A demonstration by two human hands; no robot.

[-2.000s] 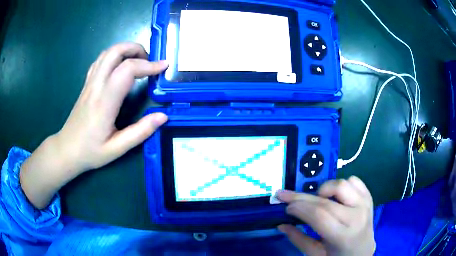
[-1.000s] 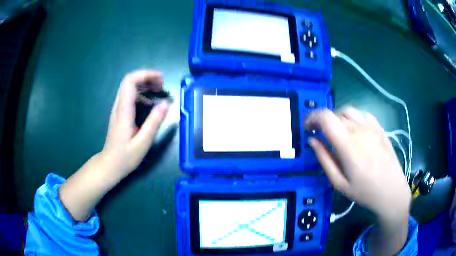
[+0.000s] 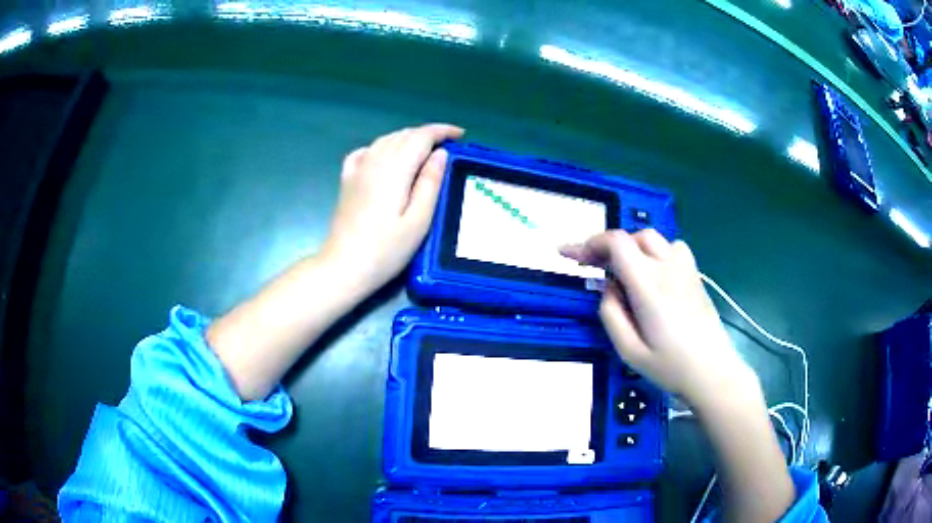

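Three blue handheld scanners lie in a column. The top scanner (image 3: 511, 283) is slightly tilted, its white touchscreen (image 3: 501, 237) showing a diagonal row of teal blocks from the upper left. My left hand (image 3: 393, 199) rests against its left edge, fingers at the upper left corner. My right hand (image 3: 654, 296) has a fingertip at the lower right part of that screen and hides some keys. The middle scanner (image 3: 406, 409) shows a plain white screen and its arrow keypad. The bottom scanner (image 3: 429, 501) is cut off by the picture's lower edge.
The units lie on a dark green bench (image 3: 204, 204). White cables (image 3: 782, 345) loop at the right. A dark blue case (image 3: 848, 143) lies at the upper right, another blue object (image 3: 904, 393) at the right edge. A long black tray-like shape (image 3: 51, 204) is at the left edge.
The view has shifted up the column. My left hand has moved onto the top scanner's edge. My right hand has moved from the middle scanner's keys to the top screen, where teal blocks now show.
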